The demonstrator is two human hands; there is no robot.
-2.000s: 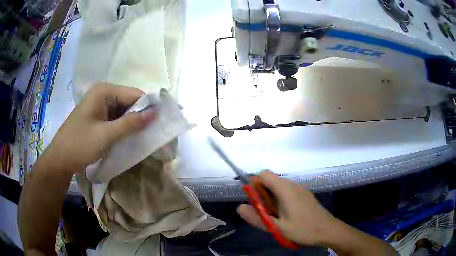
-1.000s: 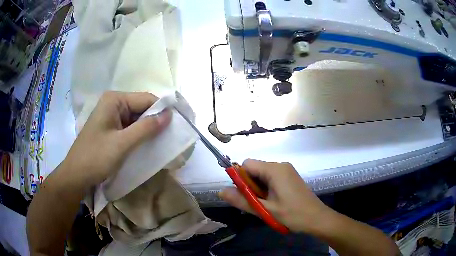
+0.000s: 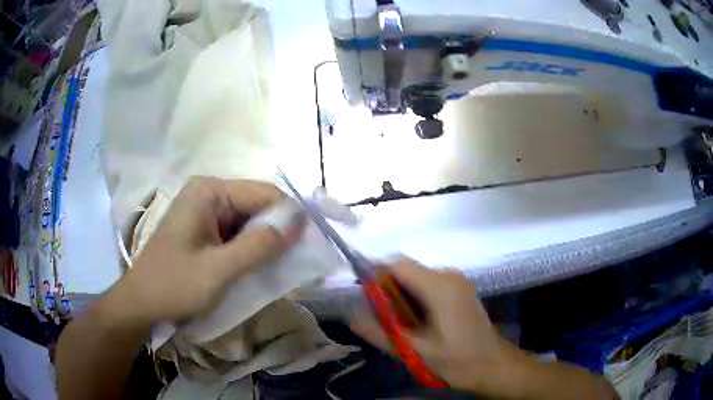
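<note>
My left hand (image 3: 211,242) pinches the edge of a pale strip (image 3: 262,285) that belongs to the cream cloth. My right hand (image 3: 438,320) holds scissors with orange-red handles (image 3: 395,332). The thin blades point up and left and lie beside my left fingertips at the strip's edge; blur hides whether they touch the cloth. The larger cream garment piece (image 3: 188,101) lies on the white table at the left, and its lower folds (image 3: 266,344) hang over the front edge, partly hidden by my left hand.
The white sewing machine (image 3: 532,70) with a blue stripe and "JACK" lettering stands at the upper right. The dark-outlined bed plate (image 3: 500,148) is below its arm. A marked strip runs along the table's front edge (image 3: 532,269). A blue crate (image 3: 664,332) with pale cloth is at the lower right.
Over the last second both hands, the strip and the scissors have moved slightly right and down. Earlier, the scissors came from the right up to the strip. The view has shifted a little.
</note>
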